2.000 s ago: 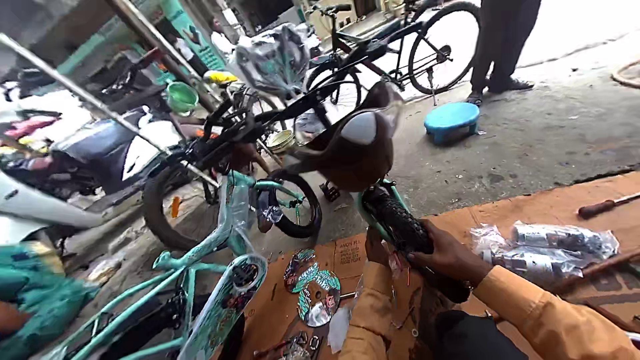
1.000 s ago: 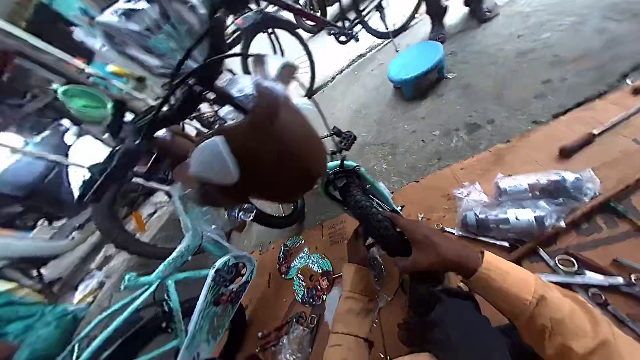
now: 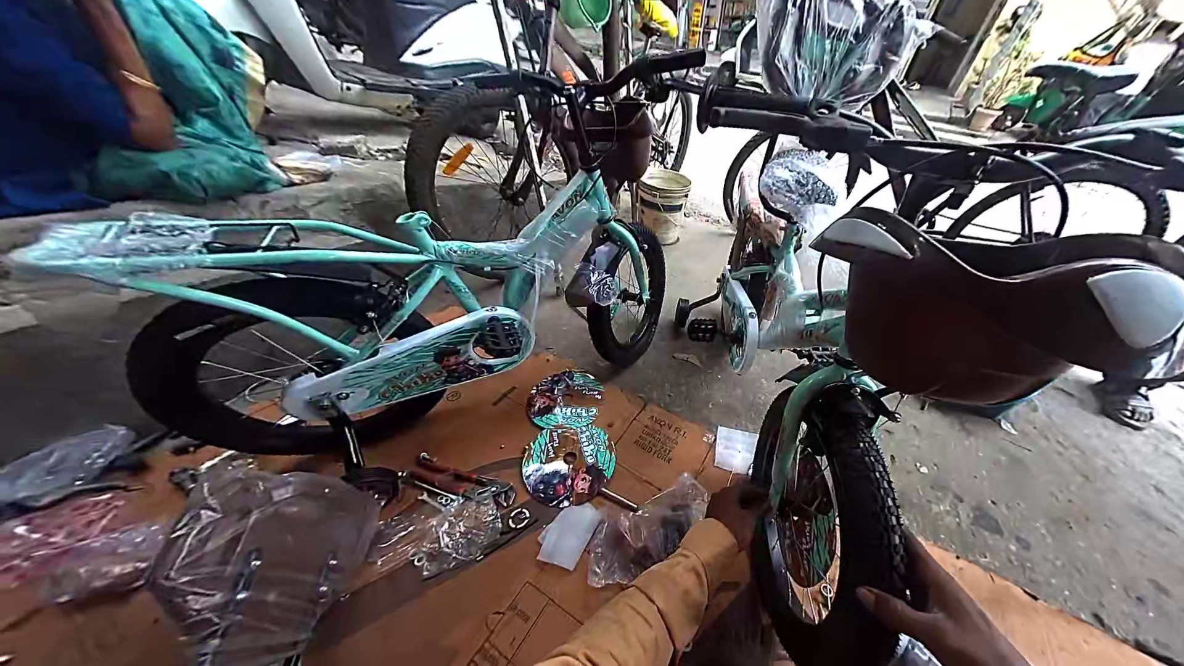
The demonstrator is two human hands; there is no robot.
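Observation:
The black knobby front wheel point(image 3: 874, 518) of a mint-green children's bicycle stands upright between my hands. My left hand point(image 3: 735, 509) is at the wheel's left side, its fingertips hidden behind the tyre. My right hand point(image 3: 934, 606) rests against the tyre's right side, thumb on the tread. Above the wheel sits a brown plastic basket point(image 3: 953, 324) with white patches, below the black handlebar point(image 3: 786, 125). Left of my hands, two printed round discs point(image 3: 567, 462) lie on the cardboard point(image 3: 499, 601), near clear plastic bags point(image 3: 647, 532) and a white packet point(image 3: 568, 536).
A second mint-green bicycle point(image 3: 462, 254), partly wrapped in plastic, stands at left. Tools point(image 3: 453, 481) and a bagged part point(image 3: 264, 555) lie on the cardboard. A bucket point(image 3: 663, 203) and more bicycles are behind. A person's arm point(image 3: 139, 92) shows at upper left, a sandalled foot point(image 3: 1127, 402) at right.
The view has swung left. The basket and handlebar, at the centre before, now stand at the right above the wheel. Both hands remain at the wheel.

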